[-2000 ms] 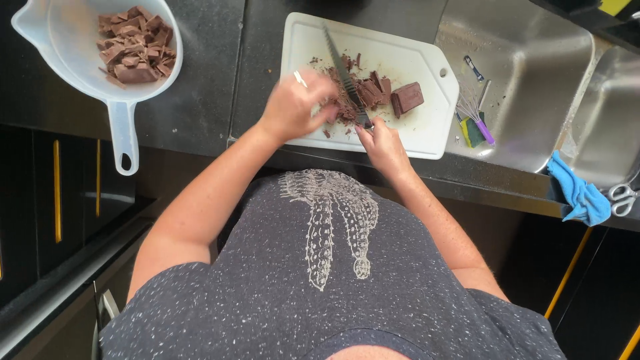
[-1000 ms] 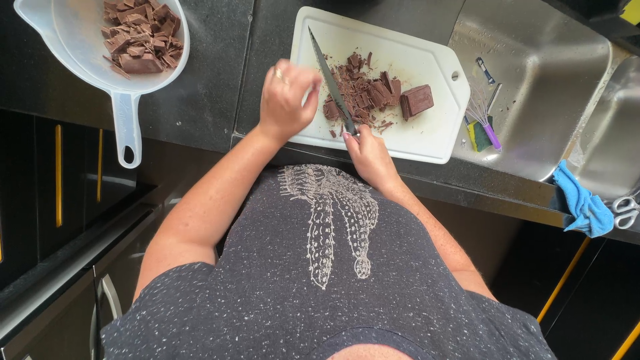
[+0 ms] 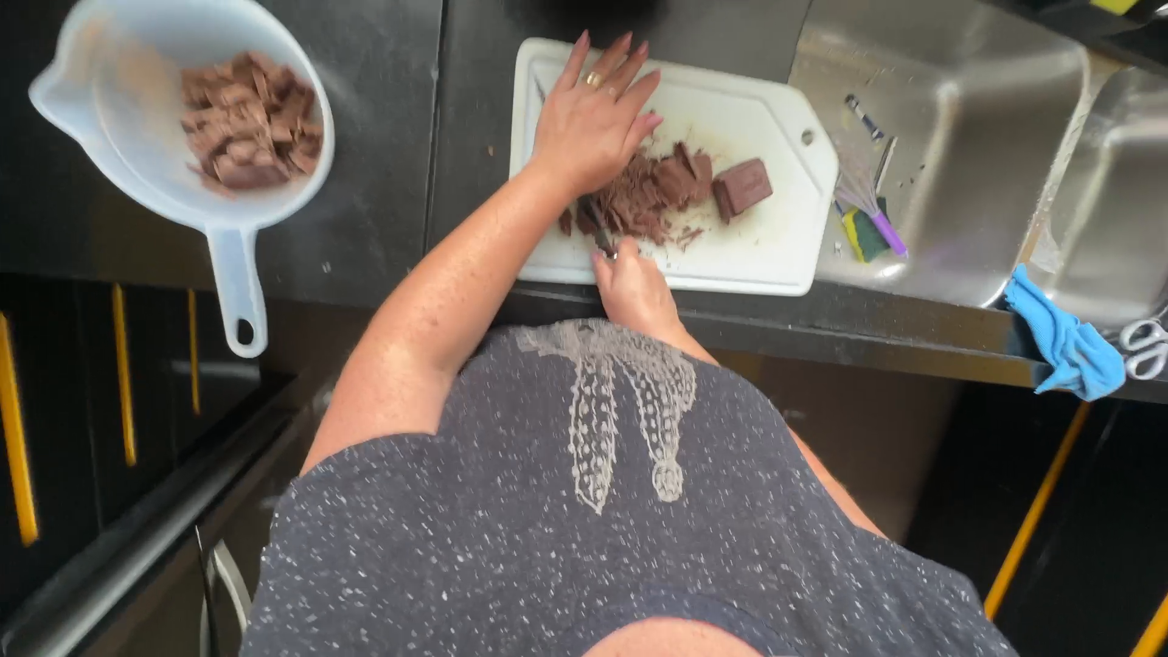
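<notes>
My right hand (image 3: 636, 287) grips a kitchen knife (image 3: 598, 226) by its handle at the near edge of a white cutting board (image 3: 757, 260). Flat over the board's left part, fingers spread, lies my left hand (image 3: 591, 128); it covers most of the blade, and whether it presses on the blade cannot be told. Chopped chocolate (image 3: 652, 192) is heaped just right of the knife. A solid chocolate block (image 3: 743, 190) sits to the right of the heap. At the far left, a translucent plastic jug (image 3: 100, 155) with a spout and handle holds chocolate pieces (image 3: 251, 123).
Right of the board is a steel sink (image 3: 985, 119) with a purple-handled whisk (image 3: 883, 224) and a yellow-green sponge (image 3: 862, 235) in it. A blue cloth (image 3: 1068, 342) hangs over the counter's front edge, beside scissors (image 3: 1144, 349). The dark counter (image 3: 379, 119) lies between jug and board.
My left hand, raised left of the knife one second ago, has moved over the board and spread its fingers across the blade. The knife remains in my right hand, near the board's front edge.
</notes>
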